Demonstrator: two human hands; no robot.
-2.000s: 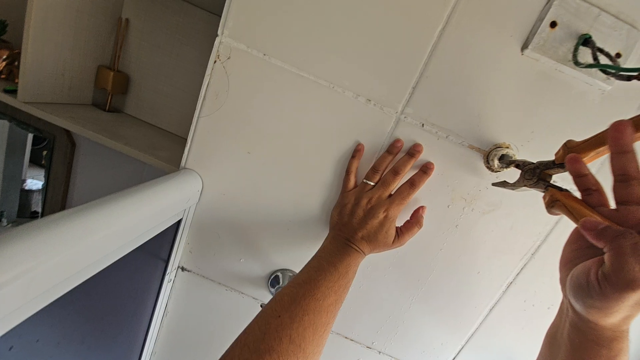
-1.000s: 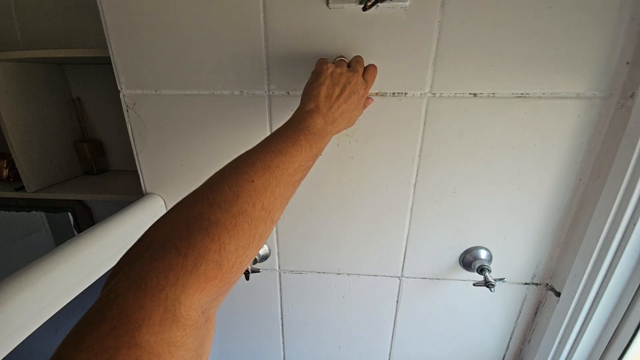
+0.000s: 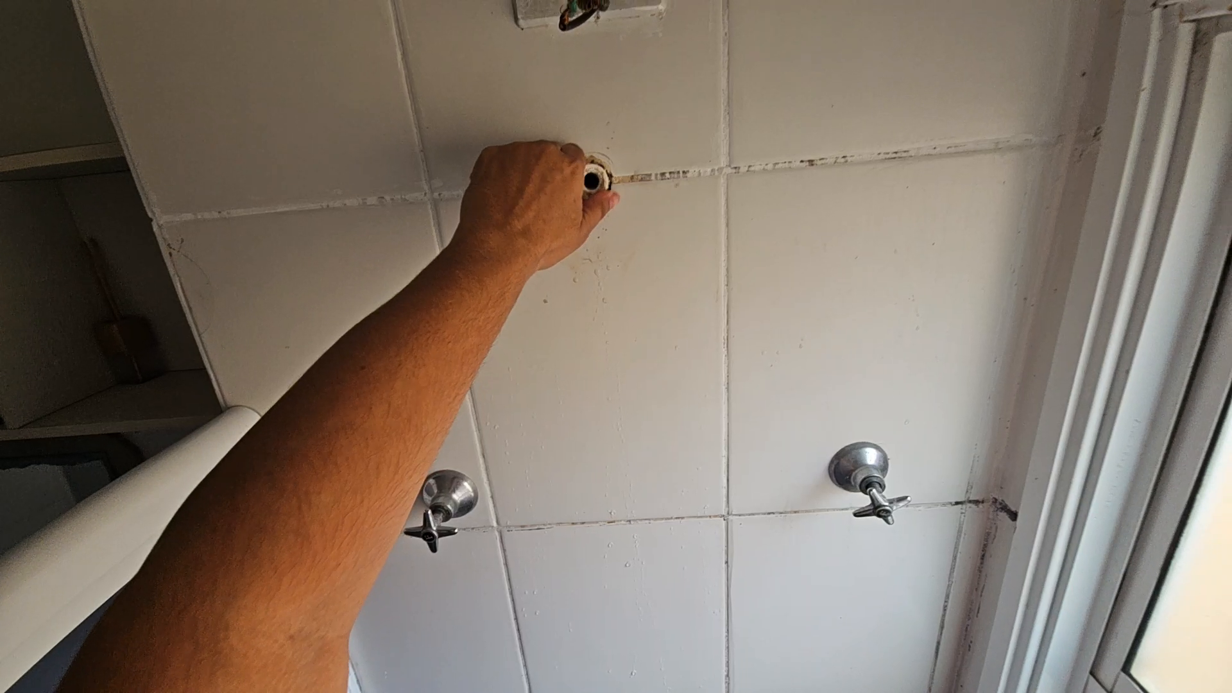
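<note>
My left hand (image 3: 529,197) reaches up to the white tiled wall (image 3: 606,385). Its thumb and a bent finger lie at the left and lower rim of a round pipe opening (image 3: 594,179), which has a dark hole and a pale, stained rim. Whether the fingers grip the rim cannot be made out. My right hand is out of view, and so are the pliers. Above the opening, at the top edge, wires (image 3: 581,12) stick out of a white wall box plate (image 3: 635,10).
Two chrome cross-handle valves stand out from the wall, one at lower left (image 3: 435,510) beside my forearm, one at lower right (image 3: 869,479). A white rounded rail (image 3: 115,539) and shelves (image 3: 125,406) are at left. A window frame (image 3: 1107,385) borders the right.
My left hand, earlier spread flat on the tiles, is now at the pipe opening. My right hand and the orange-handled pliers, at the opening two seconds ago, have left the view. The view has turned.
</note>
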